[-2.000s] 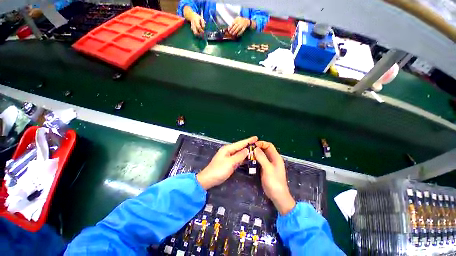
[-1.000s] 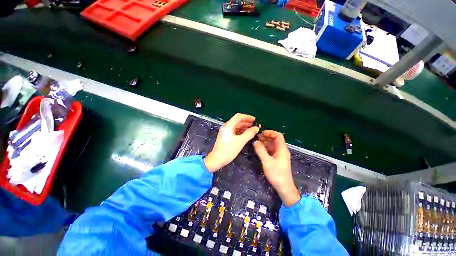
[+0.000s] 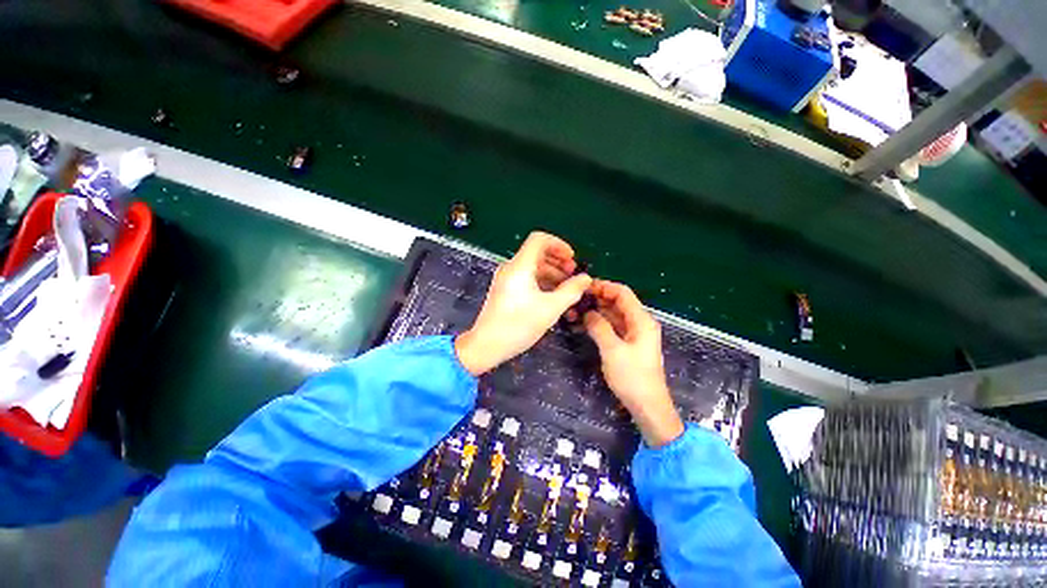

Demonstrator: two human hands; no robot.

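Observation:
My left hand [image 3: 525, 301] and my right hand [image 3: 626, 345] are bare and meet at the fingertips above the far part of the black component tray [image 3: 442, 293]. A small dark module [image 3: 583, 303] is pinched between the fingertips of both hands, mostly hidden by the fingers. Rows of flex-circuit modules [image 3: 494, 477] with amber middles and white squares lie in the near part of the tray.
A red scrap bin [image 3: 136, 247] full of white and silvery pieces stands at left. Small modules [image 3: 459, 215] lie on the green conveyor belt [image 3: 597, 195]. Stacked clear blister trays [image 3: 878, 482] are at right beside a white scrap [image 3: 795, 434]. A blue box [image 3: 772, 55] is across the belt.
The view has shifted, so the far bench sits higher and the person across the belt is out of view. The module's white end, seen earlier below my fingers, is now hidden by them.

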